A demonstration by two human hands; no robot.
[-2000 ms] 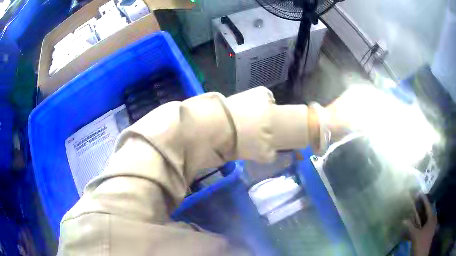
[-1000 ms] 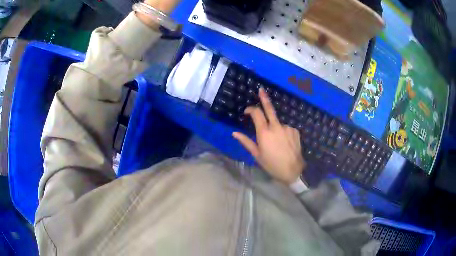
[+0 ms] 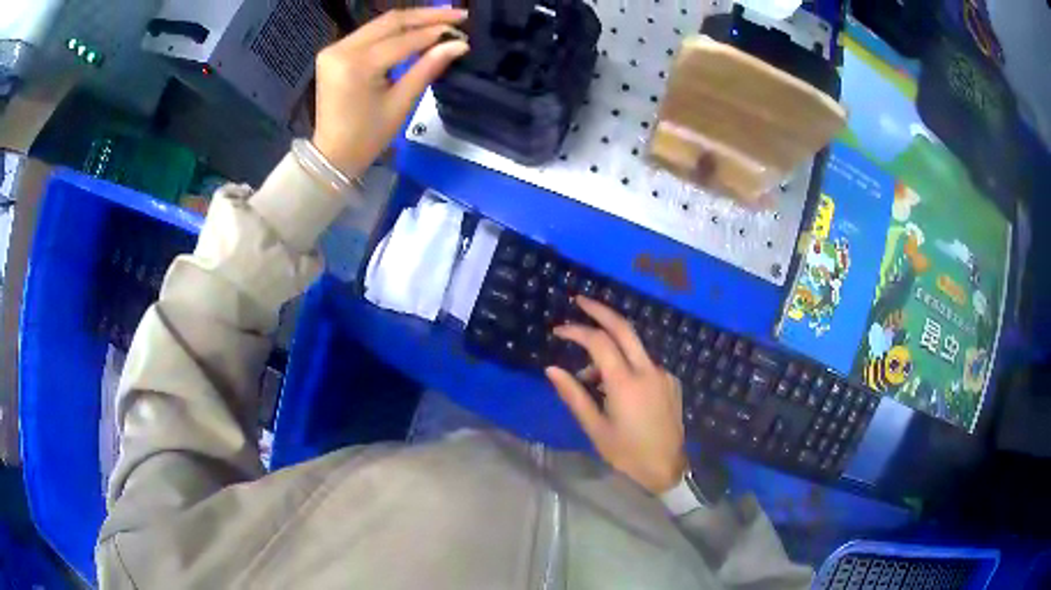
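A stack of black housings (image 3: pixel 513 98) stands on the left part of the perforated metal plate (image 3: pixel 628 127), its top cut off by the picture's upper edge. My left hand (image 3: pixel 375 87) is at the stack's upper left side, thumb and fingertips at the top housing. Whether it grips the housing is unclear. My right hand (image 3: pixel 628 398) is open and empty, fingers spread over the left half of the black keyboard (image 3: pixel 715 369). A wooden fixture (image 3: pixel 743 115) stands on the plate's right part, with a black piece (image 3: pixel 778 52) behind it.
White cloth (image 3: pixel 415 256) lies left of the keyboard. A blue booklet (image 3: pixel 836 277) and green insect book (image 3: pixel 939 323) lie to the right. Blue bins (image 3: pixel 63 346) stand at left; a blue basket (image 3: pixel 910 559) is at lower right. A white vented machine (image 3: pixel 248 46) stands at upper left.
The view has swung from the bins to the bench. Since one second ago, my left hand has come fully into view at the black stack. My right hand has stayed over the keyboard.
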